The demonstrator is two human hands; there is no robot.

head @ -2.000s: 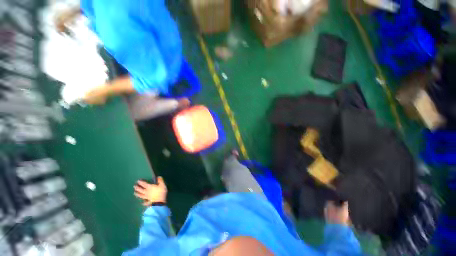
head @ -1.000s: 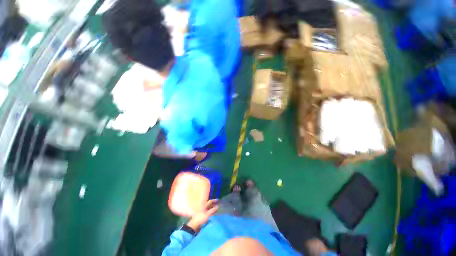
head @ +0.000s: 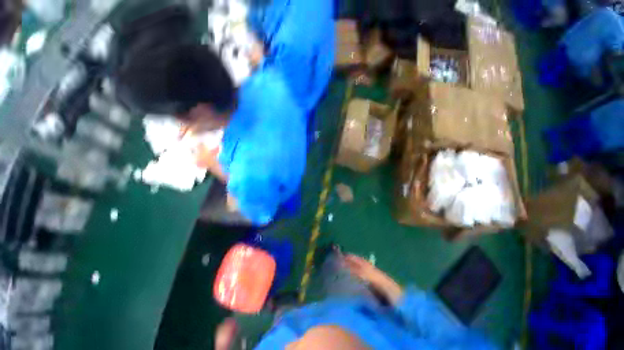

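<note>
My right hand [head: 373,273] reaches forward over my legs, blurred, with its fingers stretched out and nothing seen in it. My left hand [head: 226,333] is a small blur at the bottom edge, below the stool; its fingers cannot be made out. The stool's orange-red seat [head: 245,278] stands in front of me to the left, touched by neither hand. A large open cardboard carton [head: 419,198] stands ahead on the right, with white wrapped units [head: 472,191] heaped inside.
A seated person in a blue smock [head: 265,147] works at the green bench [head: 130,253] over white pieces. A small open carton [head: 352,137] stands by the yellow floor line [head: 318,225]. A black flat piece [head: 469,284] lies on the floor at right. Blue stools and another carton [head: 568,205] are far right.
My left hand has left the stool seat and dropped to the bottom edge. My right hand has moved from low right to over my legs. The view has shifted slightly.
</note>
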